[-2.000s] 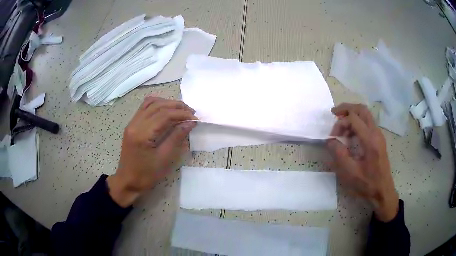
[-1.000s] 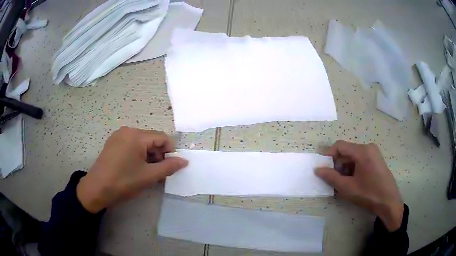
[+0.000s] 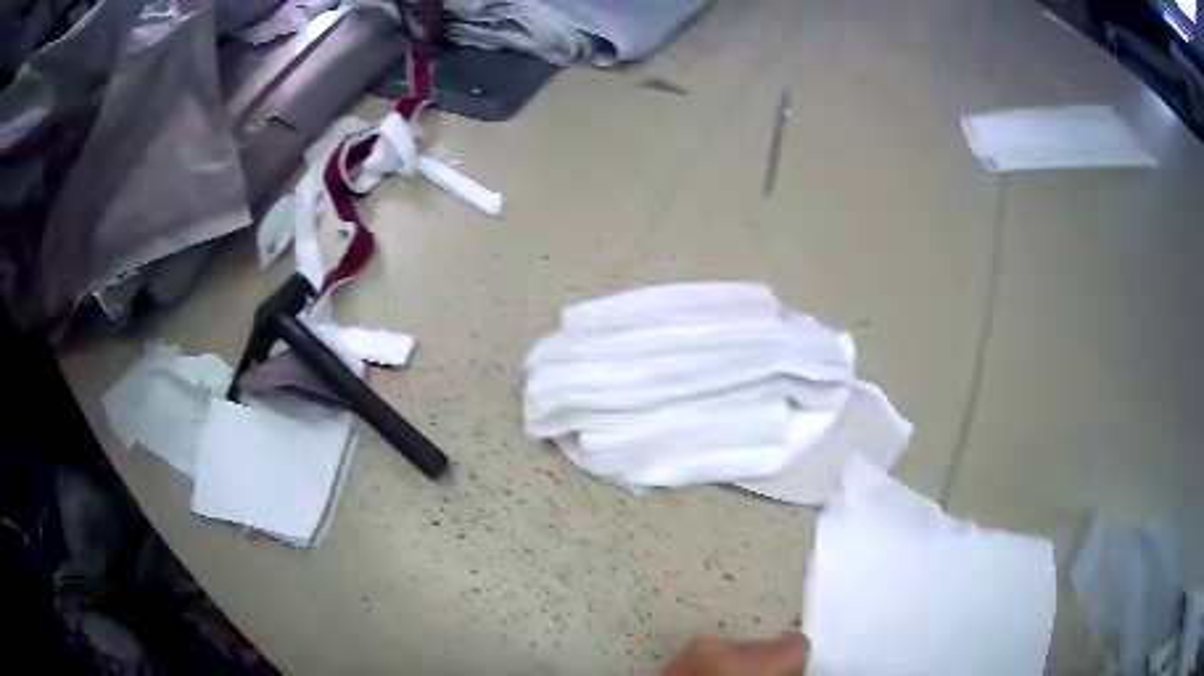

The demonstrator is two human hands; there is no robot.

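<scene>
The wide white panel (image 3: pixel 931 581) lies at the lower right, cut off by the bottom edge. My left hand (image 3: pixel 739 655) shows only in part at the bottom edge, its fingertips at the panel's left edge; whether it grips the panel is hidden. My right hand is out of the picture. The fanned bundle of white cut pieces (image 3: pixel 687 383) lies beyond the panel at the centre, slightly blurred. A curved white piece (image 3: pixel 865 442) sticks out from under its right side. The two strips are not in view.
A black hammer (image 3: pixel 370 403) lies at left beside folded white pieces (image 3: pixel 271 469). A twisted maroon-and-white strip (image 3: pixel 346 218) lies above it. Grey fabric (image 3: pixel 594 24) is heaped at the far side. A white piece (image 3: pixel 1056 137) lies far right, translucent scraps (image 3: pixel 1125 568) lower right.
The view has swung left, so the bundle and hammer appear further right. My hands were at the ends of the white strip; now only part of the left shows, beside the wide panel.
</scene>
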